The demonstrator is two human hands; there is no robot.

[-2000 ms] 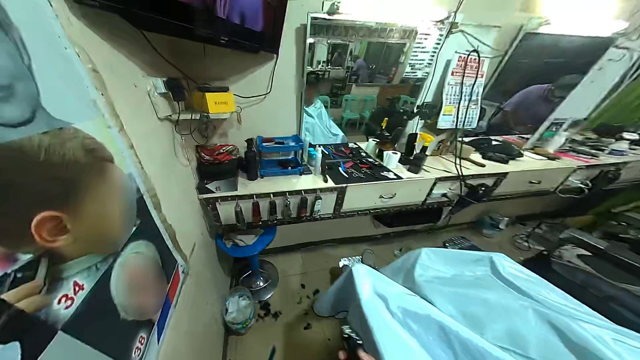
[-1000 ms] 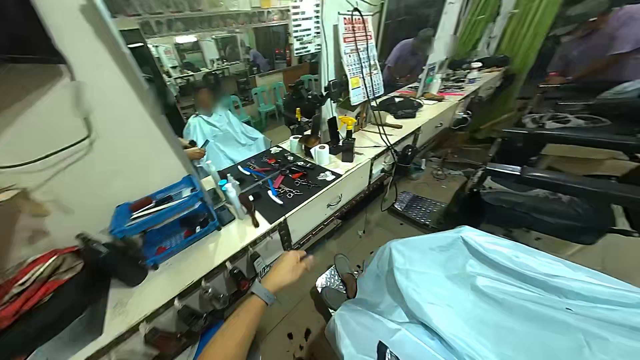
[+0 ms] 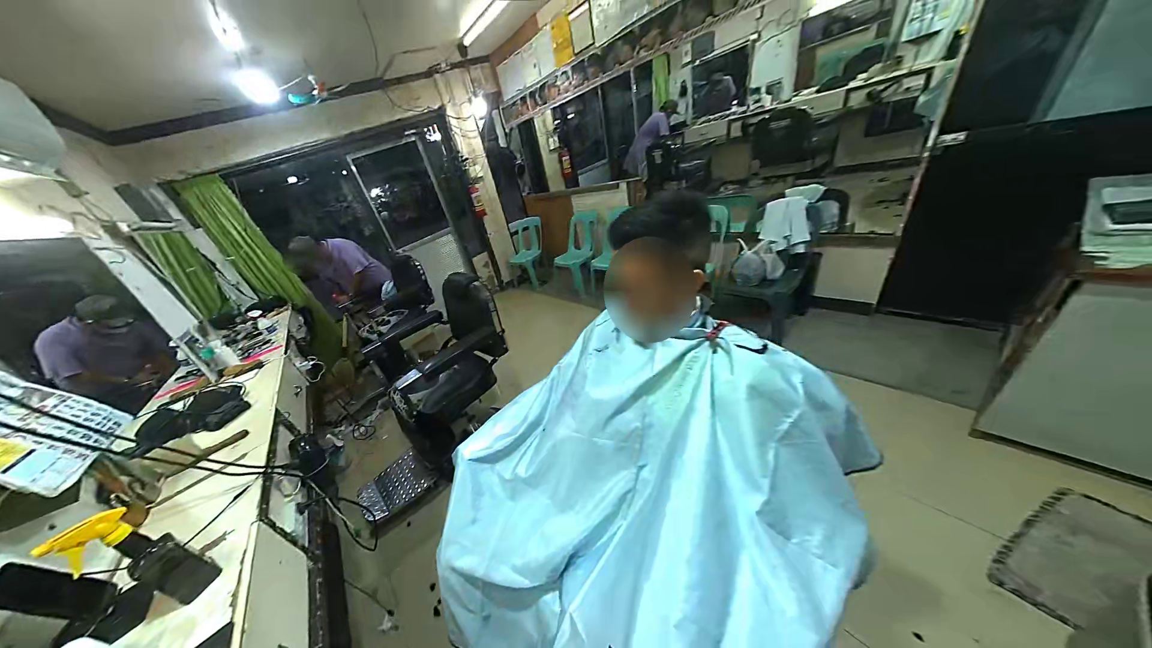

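Neither of my hands shows in the head view now. In front of me a person sits draped in a light blue barber's cape (image 3: 648, 468), fastened at the neck with something red. The person's dark hair (image 3: 661, 220) is short at the side and fuller on top. At the lower left, a spray bottle's yellow trigger head (image 3: 85, 535) stands among dark items on the counter. What my hands hold or touch is hidden from view.
A long counter (image 3: 256, 504) with cords, clippers and tools runs along the left. Behind it stand black barber chairs (image 3: 468, 333); a person in purple (image 3: 346, 265) bends there. Green plastic chairs (image 3: 576, 243) line the back. A grey mat (image 3: 1080, 558) lies at right.
The view has swung right and up from the counter to the caped person. A hand and forearm with a wristband, seen over the counter's edge one second ago, are out of view.
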